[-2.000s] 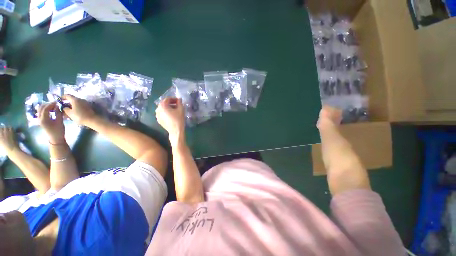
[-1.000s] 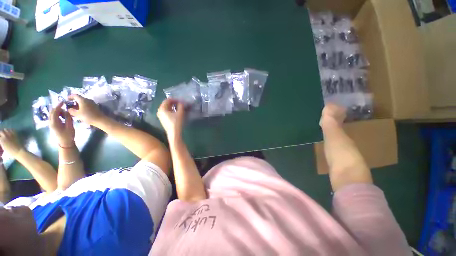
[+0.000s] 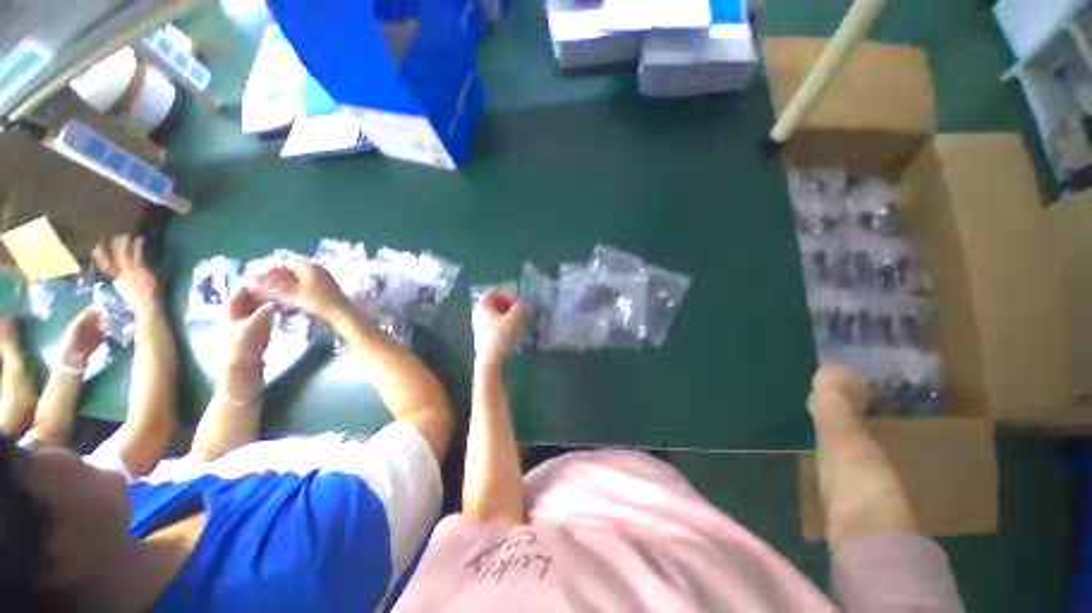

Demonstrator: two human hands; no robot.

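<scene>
Clear zip-lock bags [image 3: 602,301] with dark contents overlap in a short row on the green bench. My left hand [image 3: 496,321] is at the row's left end, fingers pinched together on the edge of a clear bag. My right hand [image 3: 841,393] is at the near left corner of the open carton [image 3: 1013,299], against the nearest row of bags [image 3: 907,393]. Its fingertips are blurred, and whether they grip a bag cannot be told. Several rows of bags [image 3: 865,269] with dark contents lie in the carton.
A neighbour in blue and white [image 3: 281,527] handles a shiny bag pile [image 3: 389,287] at left. A blue box [image 3: 395,72], white and blue stacks [image 3: 695,54] and a tape roll [image 3: 126,90] are at the far side. A pale pole [image 3: 829,70] slants by the carton.
The view has swung, showing more of the far side and left. My left hand's nearby bags have shifted and their overlap is tighter. My right hand stays at the carton corner.
</scene>
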